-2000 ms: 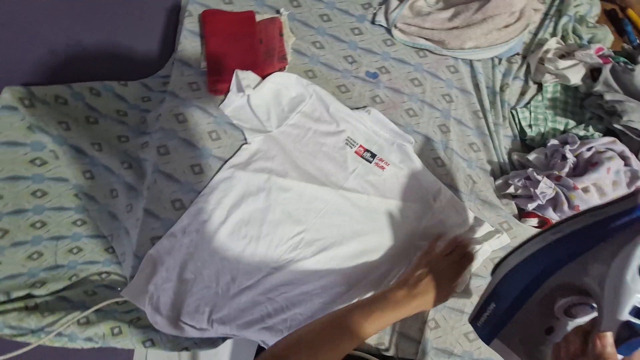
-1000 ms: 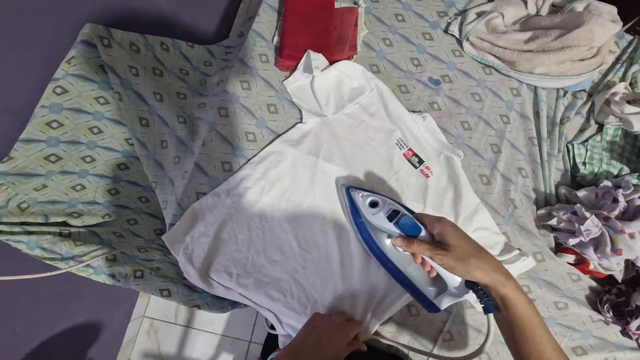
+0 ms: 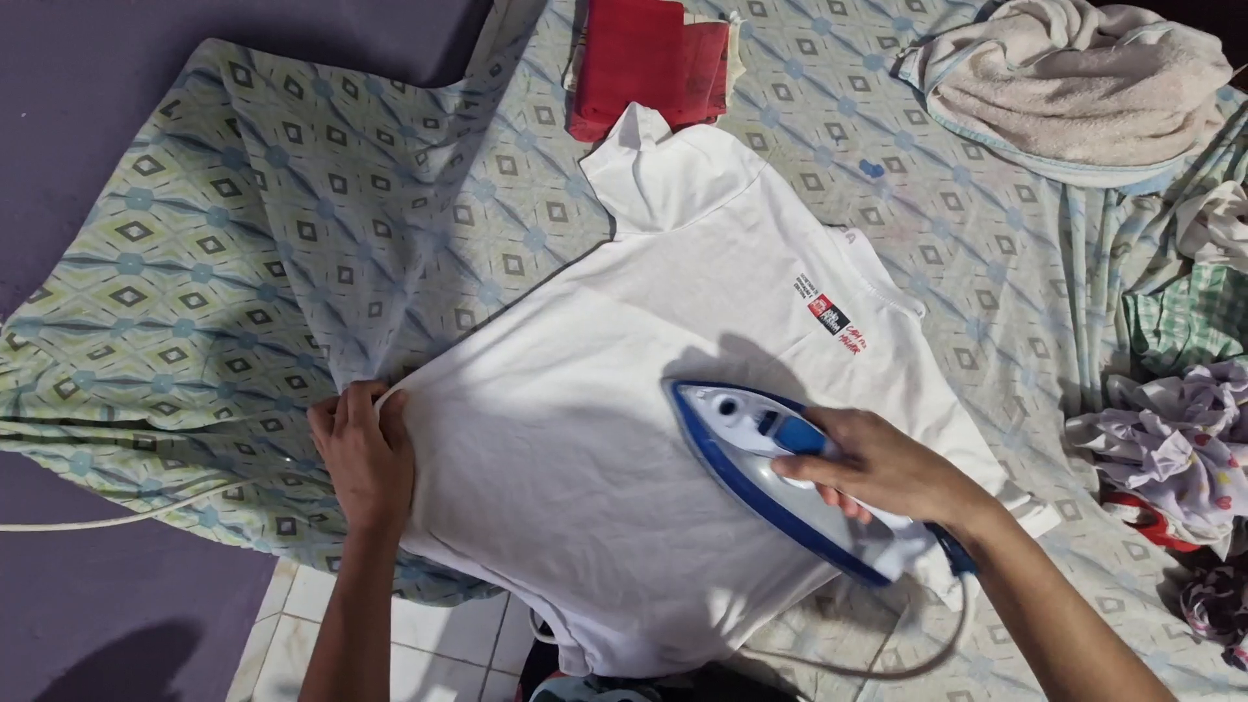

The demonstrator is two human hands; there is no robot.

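Observation:
A white T-shirt (image 3: 546, 419) with a small red and black print lies spread on a patterned cloth (image 3: 468, 273). My right hand (image 3: 877, 468) is closed around the handle of a blue and white clothes iron (image 3: 770, 478), which rests on the middle of the shirt with its tip toward the upper left. At the shirt's left hem corner, my left hand (image 3: 366, 458) has the fabric edge between thumb and fingers. The iron's soleplate is hidden against the shirt.
Folded red cloth (image 3: 634, 58) touches the shirt's sleeve at the top. A bunched beige towel (image 3: 1082, 88) lies at the upper right, and crumpled clothes (image 3: 1170, 448) are heaped along the right edge. The iron's pale cord (image 3: 877, 673) loops below it. White floor tiles (image 3: 439, 629) show at the bottom.
Two seconds ago the iron was at the lower right, off the shirt; now it is on the shirt. My left hand has moved from the bottom edge to the left hem corner since one second ago.

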